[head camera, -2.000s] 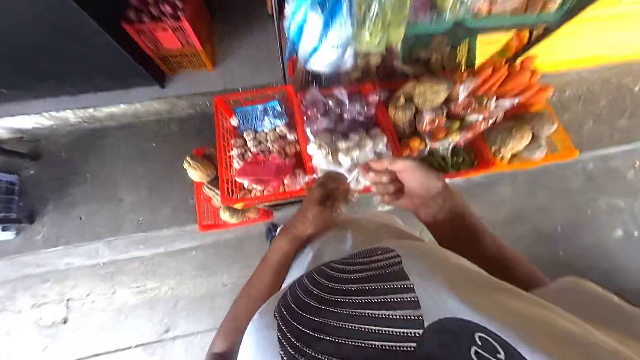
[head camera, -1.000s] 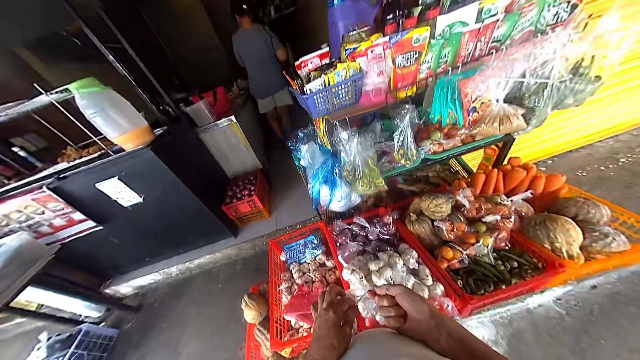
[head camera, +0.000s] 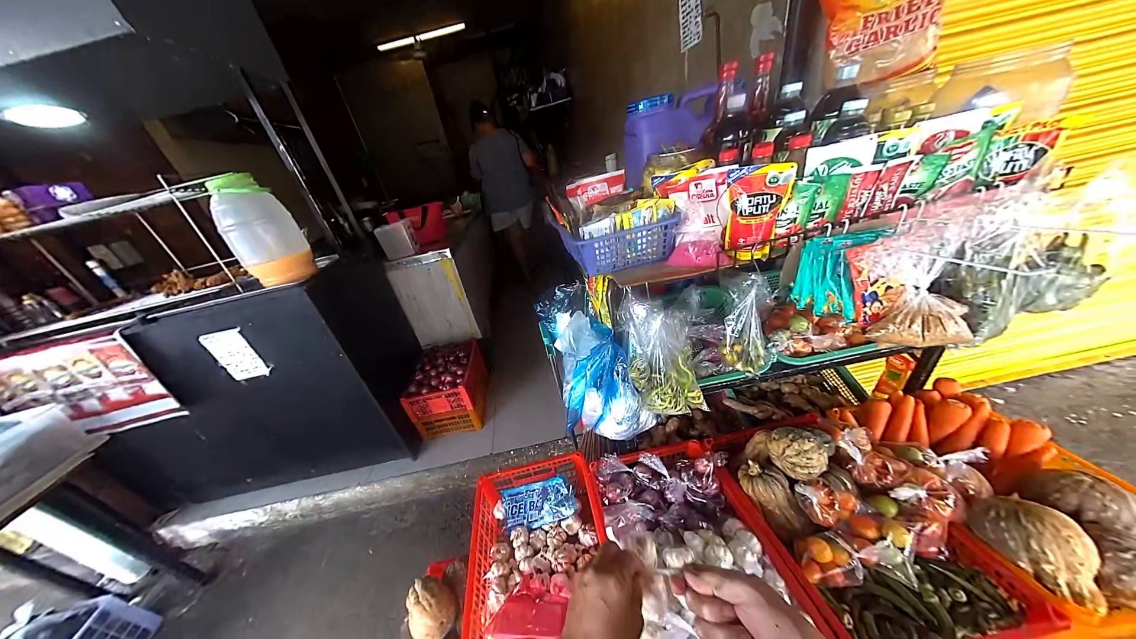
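My left hand (head camera: 608, 590) and my right hand (head camera: 737, 603) are near each other at the bottom of the view, fingers curled on what looks like a clear plastic bag (head camera: 658, 586) between them. Both are over the red plastic crates. Left of and behind my left hand, loose garlic bulbs (head camera: 543, 550) lie in a red crate (head camera: 479, 532) with a blue printed pack (head camera: 538, 502) and a red plastic bag (head camera: 528, 614). Beyond my hands are bagged white garlic (head camera: 710, 548) and bagged red onions (head camera: 661, 488). Whether the bag holds anything is unclear.
Carrots (head camera: 945, 424), squashes (head camera: 1034, 541), bagged tomatoes (head camera: 865, 528) and okra (head camera: 923, 599) fill crates at right. A rack holds hanging bags (head camera: 661, 355), sauce pouches (head camera: 759, 209) and bottles. A black counter (head camera: 266, 390) stands left. A person (head camera: 504, 177) is in the passage behind.
The view has tilted up and forward, bringing the rack and passage into sight. My hands stay close together over the crates, with thin plastic between them.
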